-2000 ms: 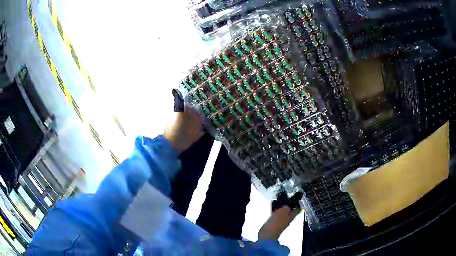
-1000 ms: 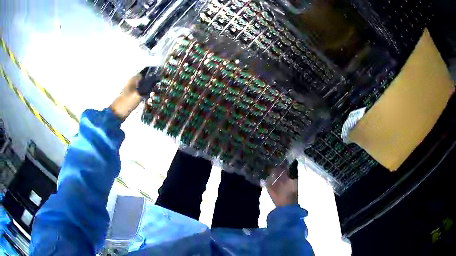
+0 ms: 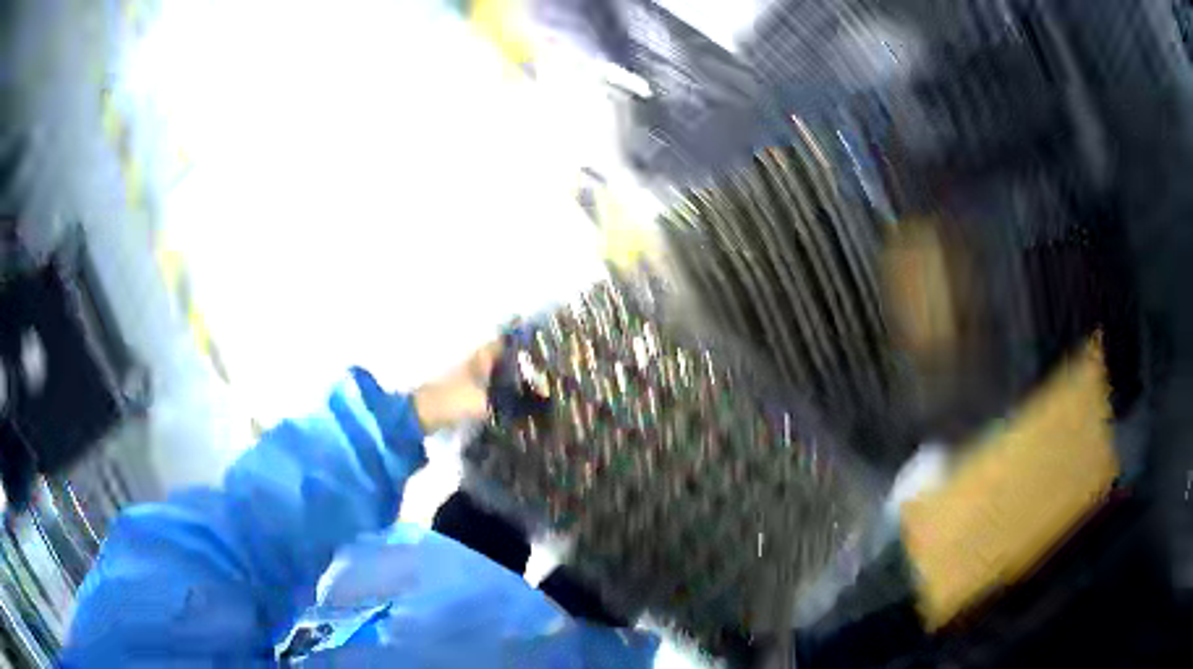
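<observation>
The picture is strongly blurred. A blister tray of wound coils (image 3: 654,457) is tilted in front of me at the centre, its rows of small parts smeared. My left hand (image 3: 474,390), with dark finger covers, grips the tray at its left edge. My right hand is not visible; the lower right part of the tray and the picture's bottom edge are where the view of it ends.
More blister trays (image 3: 785,281) lie in stacks behind and to the right. A tan cardboard sheet (image 3: 1014,503) lies at the right, with a brown patch (image 3: 932,294) above it. Yellow-black floor tape (image 3: 177,281) and dark equipment (image 3: 52,366) are at the left.
The view has swung and blurred. The held tray now appears lower and further right. My left hand still grips its left edge; my right hand has gone out of sight.
</observation>
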